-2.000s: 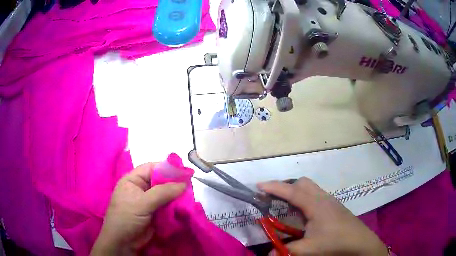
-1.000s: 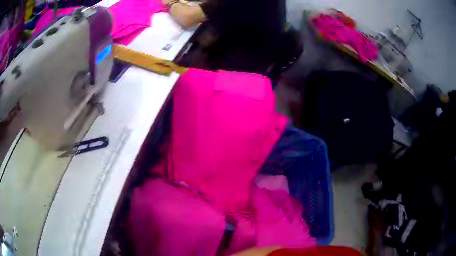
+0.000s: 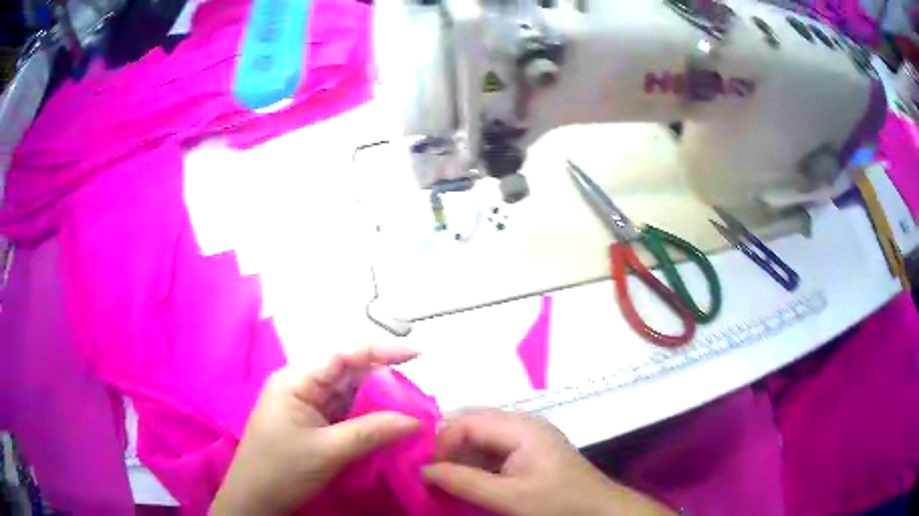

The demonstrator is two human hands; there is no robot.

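Note:
My left hand (image 3: 312, 433) pinches the bright pink garment piece (image 3: 388, 393) between thumb and fingers, at the lower middle. My right hand (image 3: 504, 459) pinches the same fabric just to the right, at a fold near the left fingertips. The fabric between them is bunched, and its lower part runs out of the bottom edge. The fabric shears (image 3: 655, 272), with one red and one green handle, lie on the machine bed and table, blades pointing to the upper left. A small pink offcut (image 3: 537, 345) lies on the white table between the hands and the shears.
The cream sewing machine (image 3: 625, 81) stands at the top, its needle area blurred. Thread snips (image 3: 761, 254) lie right of the shears. A blue lamp (image 3: 273, 50) hangs upper left. Pink panels (image 3: 161, 292) cover the left. More pink fabric (image 3: 846, 403) lies beyond the table's front edge.
The view swung right and came back. The shears, earlier in my right hand, now lie on the bed. My right hand now holds the fabric. A pink offcut now shows on the table.

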